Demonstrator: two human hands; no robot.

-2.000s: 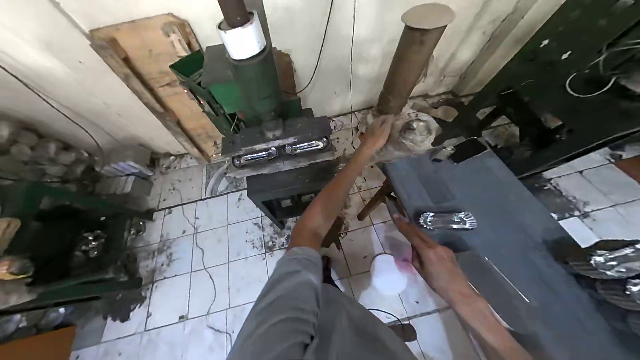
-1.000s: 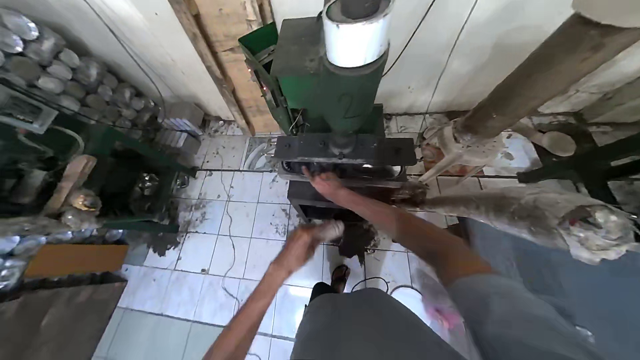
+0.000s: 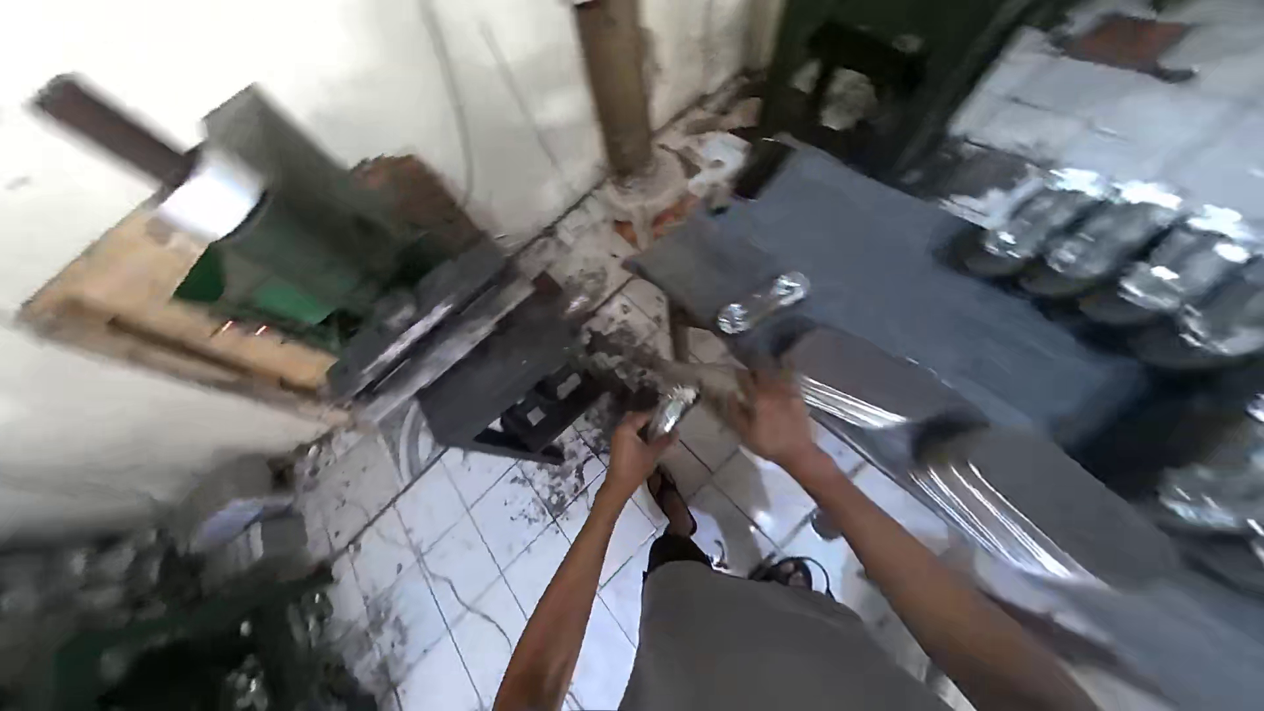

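My left hand (image 3: 635, 452) is closed around a small shiny metal piece (image 3: 673, 410), held over the tiled floor between the press and the table. My right hand (image 3: 775, 410) is at the near edge of the grey table (image 3: 889, 257); it is blurred, and whether it holds anything cannot be told. Just beyond it, another shiny metal piece (image 3: 763, 303) lies near the table's left corner. The green press (image 3: 306, 227) stands to the left, with dark metal plates (image 3: 434, 346) at its base.
Shiny metal parts (image 3: 1106, 247) stand in a row at the table's far right. A dark metal stand (image 3: 504, 385) sits under the press. A brown post (image 3: 617, 89) rises by the wall. Blurred machinery (image 3: 197, 632) is at the lower left.
The view has swung right, towards the table. My hands have come away from the press; the left now holds a shiny piece, and the right has moved to the table's edge.
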